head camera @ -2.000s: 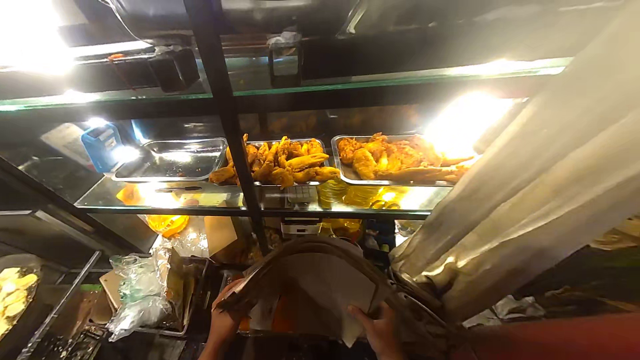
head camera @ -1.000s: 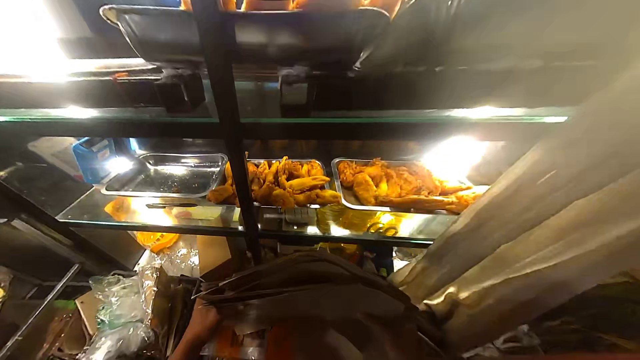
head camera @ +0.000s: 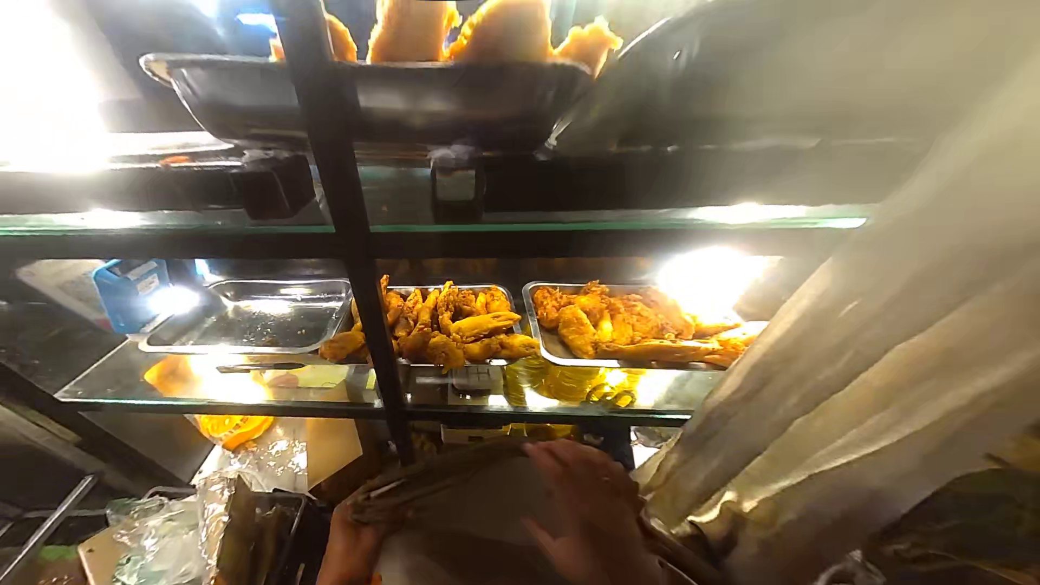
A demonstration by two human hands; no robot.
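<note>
Low in the view, my left hand point(head camera: 351, 536) grips the gathered edge of a dark cloth or bag point(head camera: 463, 496). My right hand point(head camera: 585, 504) lies at the right side of the same dark material, its fingers spread; whether it grips the edge is unclear. Beyond both hands, on a glass shelf, a metal tray of fried pieces point(head camera: 443, 325) stands in the middle. Another metal tray of fried chicken pieces point(head camera: 626, 325) is at its right. To the left lies a metal tray point(head camera: 252, 321) with only crumbs showing.
A black bowl of pale, browned food point(head camera: 390, 97) sits on the upper shelf. Dark frame bars point(head camera: 341, 203) cross the view. A light curtain point(head camera: 845, 325) hangs at the right. Clear plastic bags point(head camera: 162, 536) lie lower left, and a blue box point(head camera: 130, 292) stands beside the left tray.
My right hand, out of sight one second ago, now shows on the dark material. The view has shifted, and the upper black bowl shows more fully.
</note>
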